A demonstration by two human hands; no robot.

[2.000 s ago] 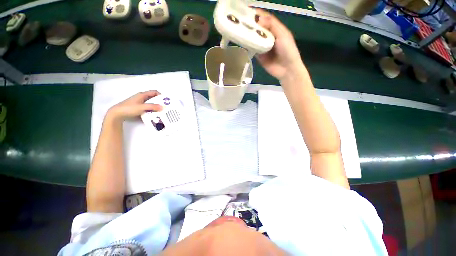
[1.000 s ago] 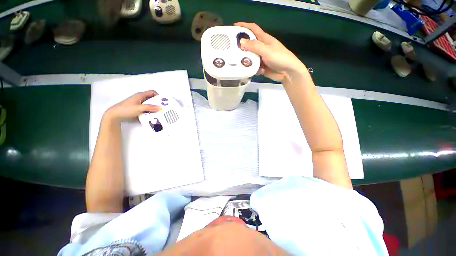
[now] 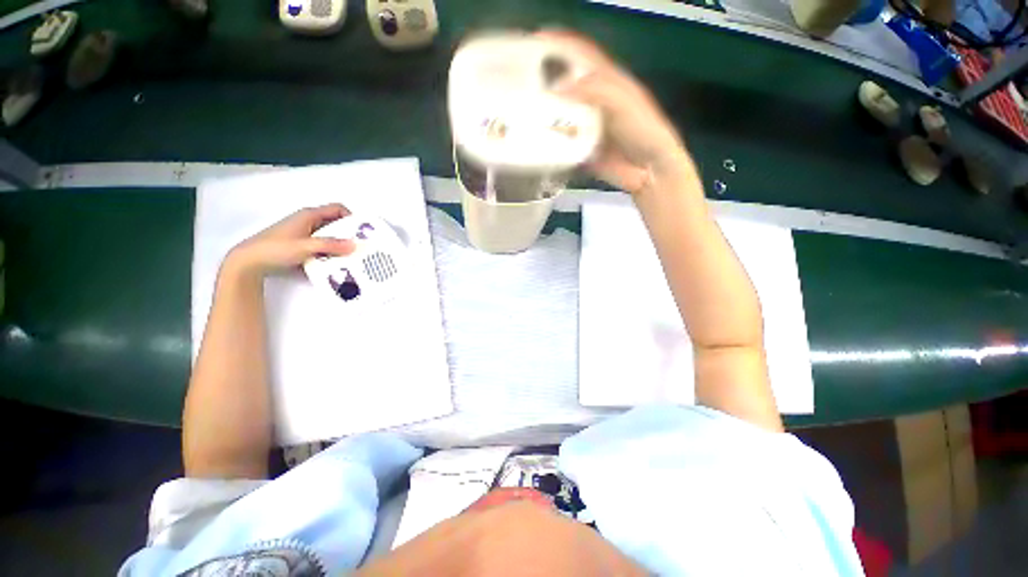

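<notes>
My right hand (image 3: 614,118) holds a cream humidifier head (image 3: 516,99) by its right side, over the open top of the cream water container (image 3: 510,223). The head is motion-blurred; its two nozzles face me. A dark gap shows between head and container rim. The container stands on pale ribbed cloth (image 3: 507,327). My left hand (image 3: 295,241) rests on the left white pad (image 3: 361,372), its fingers on a second cream head (image 3: 359,262), which lies face-up with its round grille and dark display showing. The wicks cannot be made out.
Beyond the pale rail (image 3: 135,175), the dark green belt (image 3: 282,113) carries two cream heads (image 3: 402,20) at the top and more pieces at far left and right (image 3: 919,160). A second white pad (image 3: 643,316) lies under my right forearm. Water drops dot the belt.
The head in my right hand has come from above the container, tilted, down over its top, then lifted slightly and blurred. Pieces on the belt have shifted right. My left hand has barely moved.
</notes>
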